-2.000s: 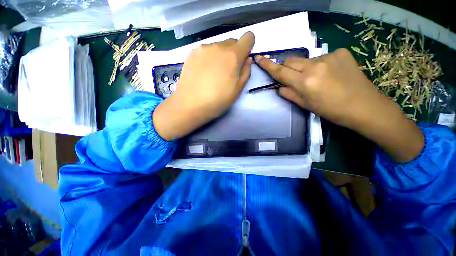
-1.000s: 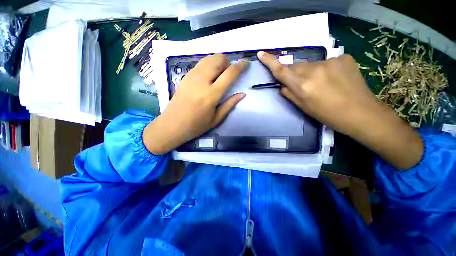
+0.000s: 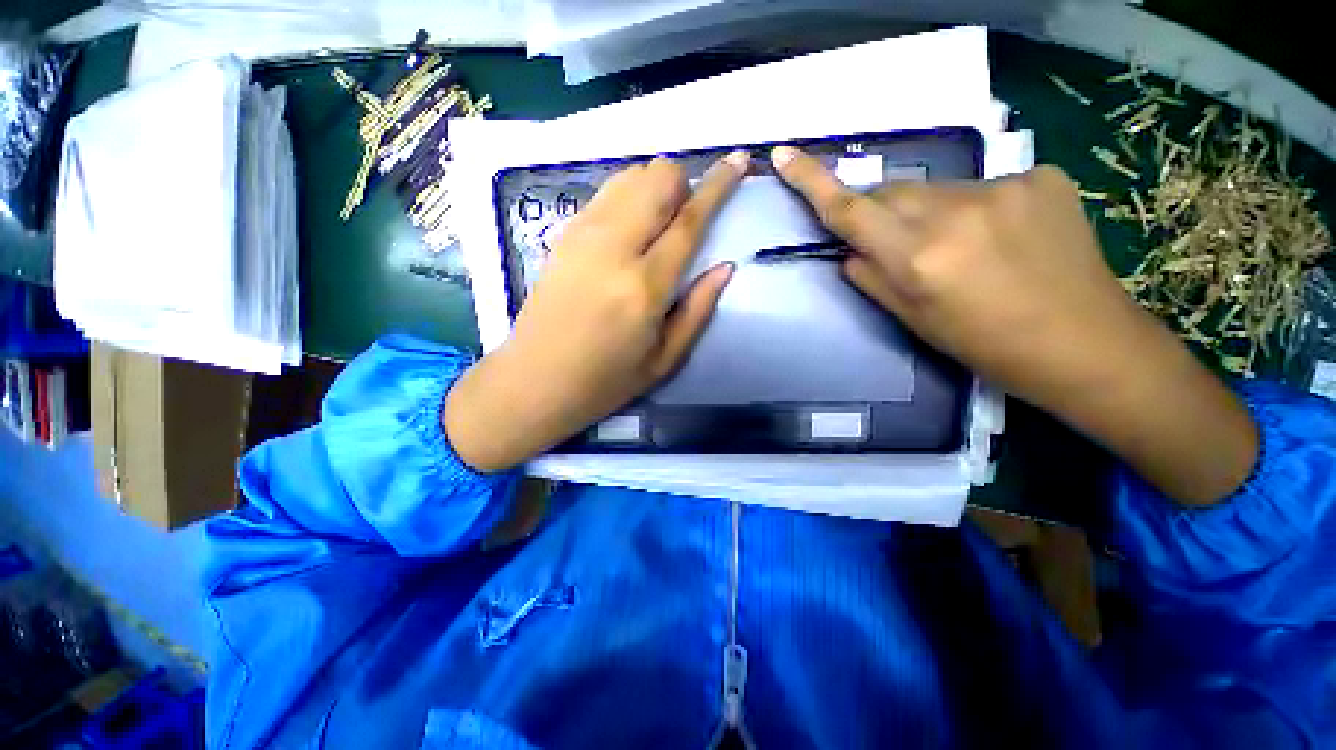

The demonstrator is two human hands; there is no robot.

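The tablet back cover (image 3: 791,344), a dark tray with a grey centre, lies on white separator sheets (image 3: 879,85), camera openings at its upper left. My left hand (image 3: 608,301) rests over its left part, index fingertip on the far long edge, thumb apart on the grey centre, holding nothing visible. My right hand (image 3: 982,264) presses its index fingertip on the same edge beside it, while its other fingers hold the black tweezers (image 3: 799,252), tip pointing left over the cover. Any strip under the fingertips is hidden. White pads (image 3: 837,425) sit along the near edge.
Unused flex strips (image 3: 399,132) lie on the green mat beyond my left hand. Loose tan liners (image 3: 1231,220) are heaped at the right. A stack of white sheets (image 3: 154,220) stands at the far left, above a cardboard box (image 3: 183,440). Clear film lies at the far edge.
From two seconds ago, my fingertips have moved apart and my left hand has opened out over the cover. Since one second ago, the left index fingertip has slid right along the edge, nearer the right one.
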